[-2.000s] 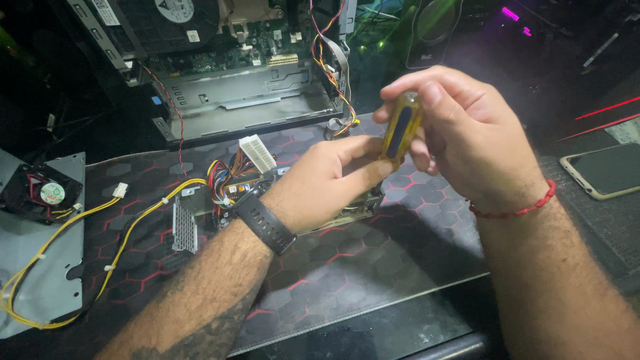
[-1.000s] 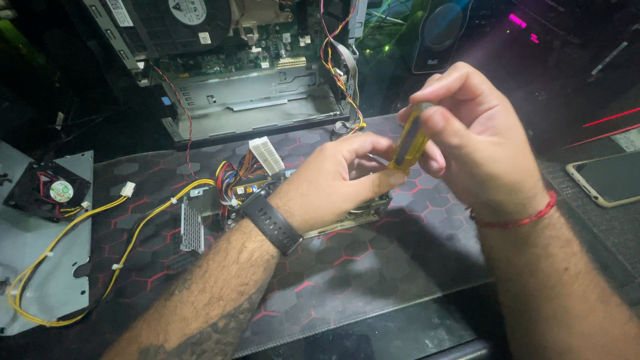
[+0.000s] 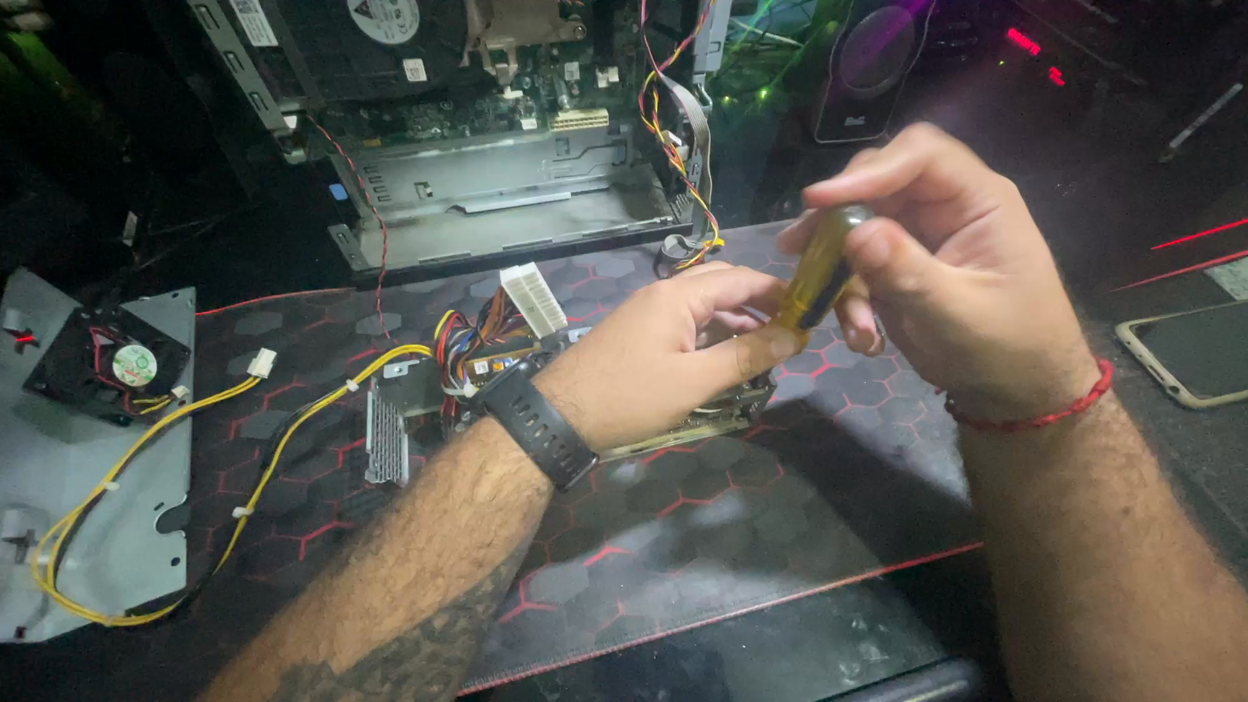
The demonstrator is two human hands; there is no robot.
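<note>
A screwdriver with a translucent yellow handle (image 3: 819, 268) stands tilted over a circuit board assembly (image 3: 736, 414), which lies on the hexagon-patterned mat. The fingers of my right hand (image 3: 926, 234) grip the upper end of that handle. My left hand (image 3: 682, 341) reaches over the board, its thumb and index finger at the lower end of the handle; they hide the screwdriver's shaft and tip. A bundle of coloured wires with a white multi-pin connector (image 3: 533, 300) rises from the assembly beside my left wrist. A perforated metal plate (image 3: 387, 434) is at the assembly's left.
An opened computer case (image 3: 507, 219) stands behind the mat (image 3: 634, 556). On the left lies a sheet-metal panel (image 3: 117, 526) with a small fan (image 3: 122, 366); yellow cables (image 3: 283, 448) run across from the assembly. A phone (image 3: 1194, 351) lies at right, and a speaker (image 3: 868, 68) stands behind.
The screwdriver handle and my right hand's fingers have shifted slightly in their tilt and grip. My left hand stays over the board at the handle's lower end.
</note>
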